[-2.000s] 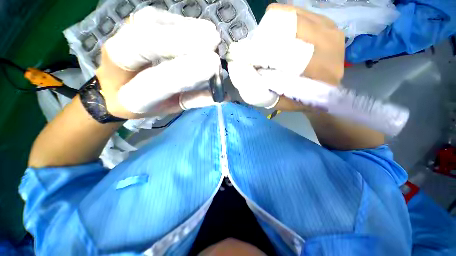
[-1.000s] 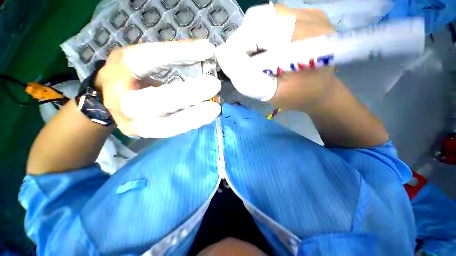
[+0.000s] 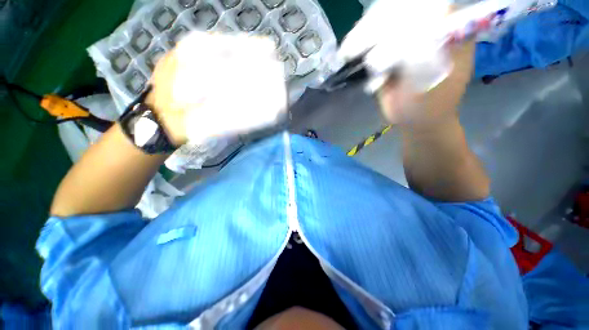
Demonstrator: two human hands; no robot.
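My left hand (image 3: 226, 87), in white coverings, is held in front of the chest over the near part of the parts tray (image 3: 229, 29). It is overexposed. A thin grey edge of a metal case (image 3: 287, 97) shows at its fingertips. My right hand (image 3: 416, 71) is up and to the right, blurred, and holds the white paint marker (image 3: 491, 19) with its barrel towards the upper right. The marker's black front end (image 3: 349, 71) points down to the left, apart from my left hand. The tray's pockets hold several silver squarish parts.
An orange-and-black tool (image 3: 64, 106) and black cable lie at the left on crumpled white sheet. Beyond are grey floor with yellow-black tape (image 3: 369, 140), a red crate-like thing (image 3: 531, 245) and another person's blue sleeve (image 3: 516, 45).
My right hand and marker have moved away from my left hand, up and right. My left hand has turned, and its fingers no longer show apart.
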